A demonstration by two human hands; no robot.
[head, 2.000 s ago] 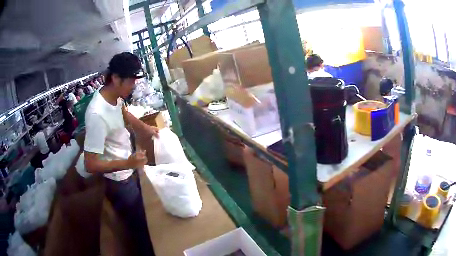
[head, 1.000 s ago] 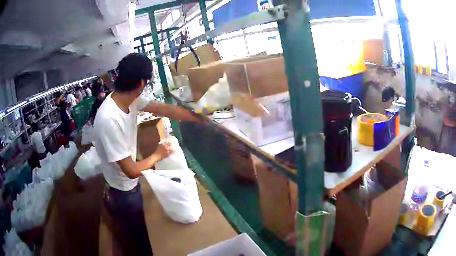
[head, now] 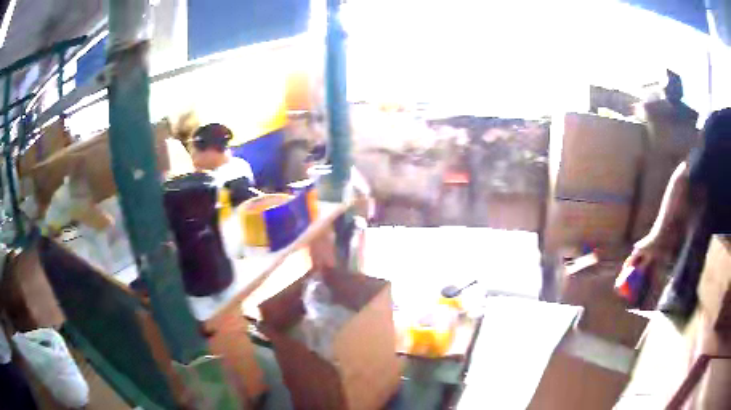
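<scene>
Neither of my hands is in view. Nearest in front of me, an open carton [head: 345, 344] with clear plastic inside stands at the bottom centre. To its right lies a large white sheet or stack [head: 513, 344]. Another open brown carton [head: 589, 375] is beside it, cut off by the lower edge. Yellow packing tape rolls [head: 431, 336] sit on a side table between them. A white bagged product [head: 50, 364] lies on the brown-covered line at the lower left. The picture is blurred.
A green post [head: 144, 184] rises at left before a shelf with a dark cylinder [head: 196, 232] and a yellow-blue roll [head: 276, 220]. A capped person stands behind. At right, a person in dark clothes holds a red-blue item [head: 629, 279] near stacked cartons [head: 597, 176].
The view has swung right. The person in the white shirt on the line has left the view. The stacked cartons, the white sheet and the person in dark clothes have come into view.
</scene>
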